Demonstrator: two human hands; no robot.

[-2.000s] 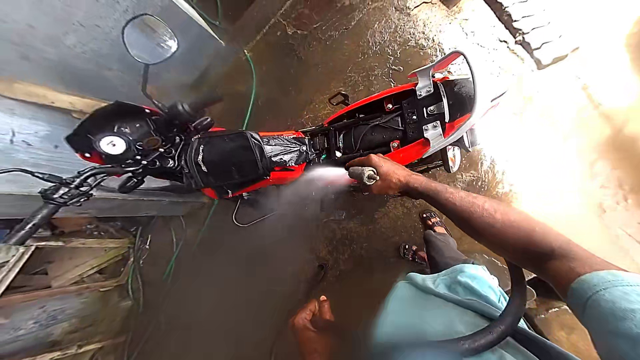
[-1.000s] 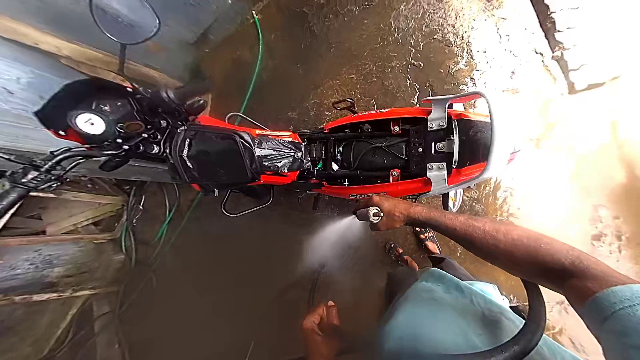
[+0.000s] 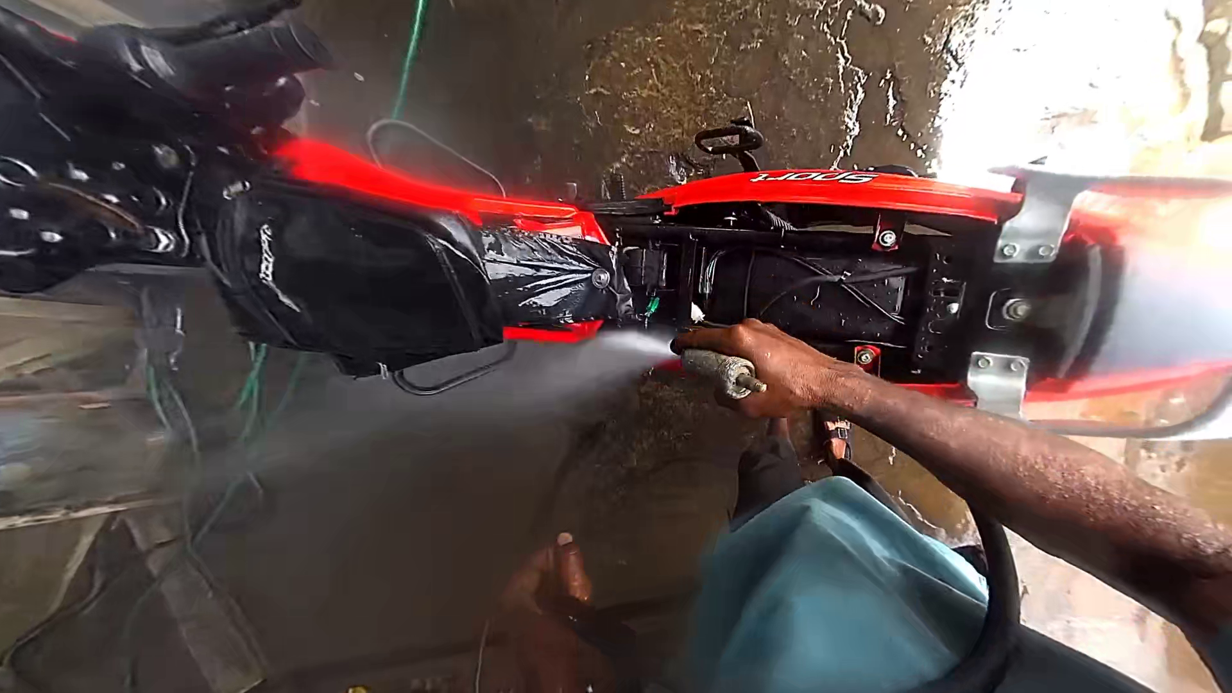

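Observation:
My right hand (image 3: 780, 366) grips a worn metal spray nozzle (image 3: 720, 371), held over the near side of a red and black motorcycle (image 3: 828, 197). A white jet of water (image 3: 539, 371) fans out leftward past the lower edge of the black-covered tank (image 3: 356, 269). With the seat off, the black frame tray (image 3: 818, 289) under it shows, with cables and bolts. Down at the bottom, my left hand (image 3: 549, 597) is blurred, thumb or finger raised; whether it holds something is unclear. A black hose (image 3: 1001, 587) curves beside my teal clothing.
Wet brown ground (image 3: 664, 87) lies beyond the bike, and a green hose (image 3: 412, 53) runs over it at the top. Thin green lines (image 3: 252, 385) hang at left near wooden boards (image 3: 192, 597). The handlebar grip (image 3: 279, 48) juts out at upper left. A sandalled foot (image 3: 835, 438) stands close to the bike.
The water jet, pointed down and left a second ago, now runs nearly level to the left along the bike. My right hand stays closed on the nozzle. The view has come closer to the bike.

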